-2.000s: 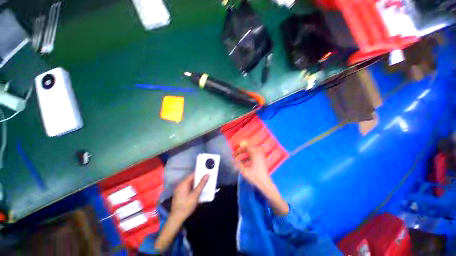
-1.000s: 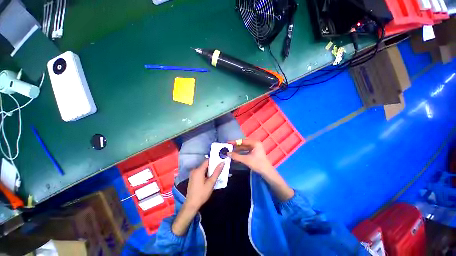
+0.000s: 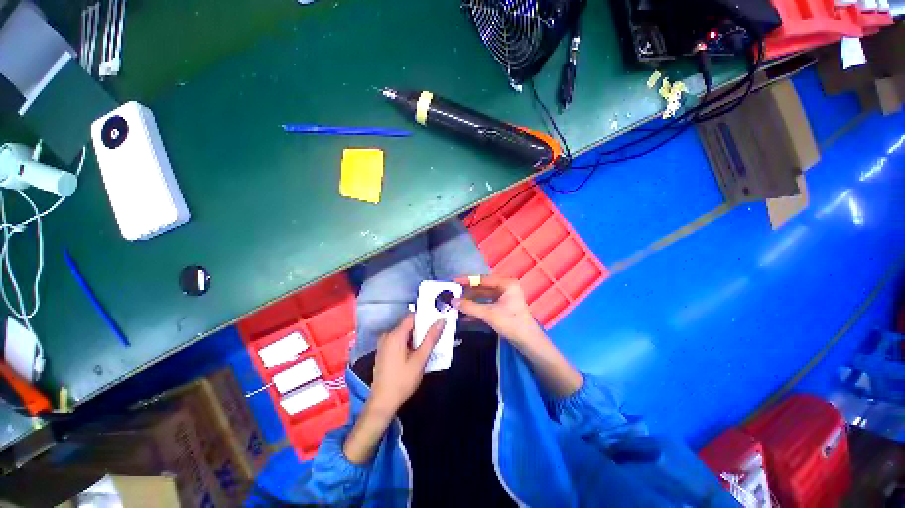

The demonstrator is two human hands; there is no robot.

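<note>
A white rounded power bank (image 3: 433,342) with a black round spot near its upper end is held over my lap. My left hand (image 3: 399,365) grips its lower left side, thumb across the front. My right hand (image 3: 501,310) is at its upper right, with fingertips on the black spot and the top edge. A pale yellow band is around one right fingertip. Whether the right fingers pinch the spot or only press it is too small to tell. Another white power bank (image 3: 140,171) lies on the green bench (image 3: 238,213) at the left.
On the bench are a black electric screwdriver (image 3: 474,129), an orange-yellow card (image 3: 361,175), blue sticks (image 3: 345,130), a black disc (image 3: 194,280), a fan (image 3: 518,32) and a corded device (image 3: 38,175). Red trays (image 3: 536,248) flank my lap; the left one (image 3: 323,421) holds white parts. Cartons (image 3: 759,149) stand on the floor.
Two seconds ago my right hand was apart from the power bank; one second ago it came to the black spot. It has stayed there since. The view has shifted too.
</note>
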